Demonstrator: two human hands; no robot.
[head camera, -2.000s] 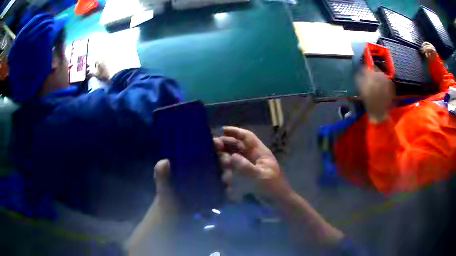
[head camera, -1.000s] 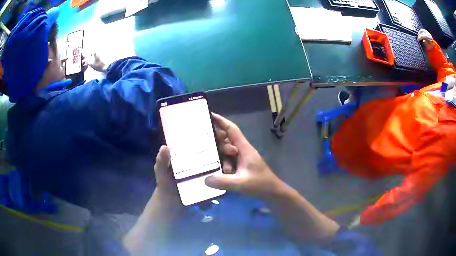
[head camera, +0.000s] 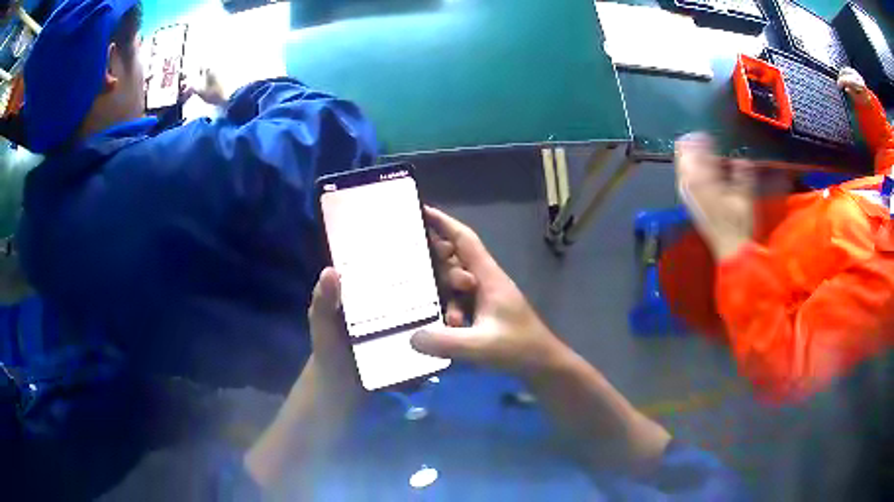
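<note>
A black-edged smartphone (head camera: 380, 260) with a bright white screen is held upright and slightly tilted in front of me. My left hand (head camera: 328, 333) grips its left side and lower back, with the thumb along the edge. My right hand (head camera: 480, 299) holds its right side, with the fingers at the edge and the thumb over the lower part of the screen. The text on the screen is too washed out to read.
A person in blue (head camera: 186, 206) sits at left with another phone (head camera: 167, 67). A person in orange (head camera: 784, 294) sits at right, one hand raised. Green benches (head camera: 461, 78) lie ahead, with a tan-white flat stack (head camera: 657, 41), a red bin (head camera: 762, 91) and black trays (head camera: 814, 98).
The phone's screen was dark two seconds ago and is lit now. My right hand has closed in to the phone. The orange-clad person's near hand has risen since one second ago.
</note>
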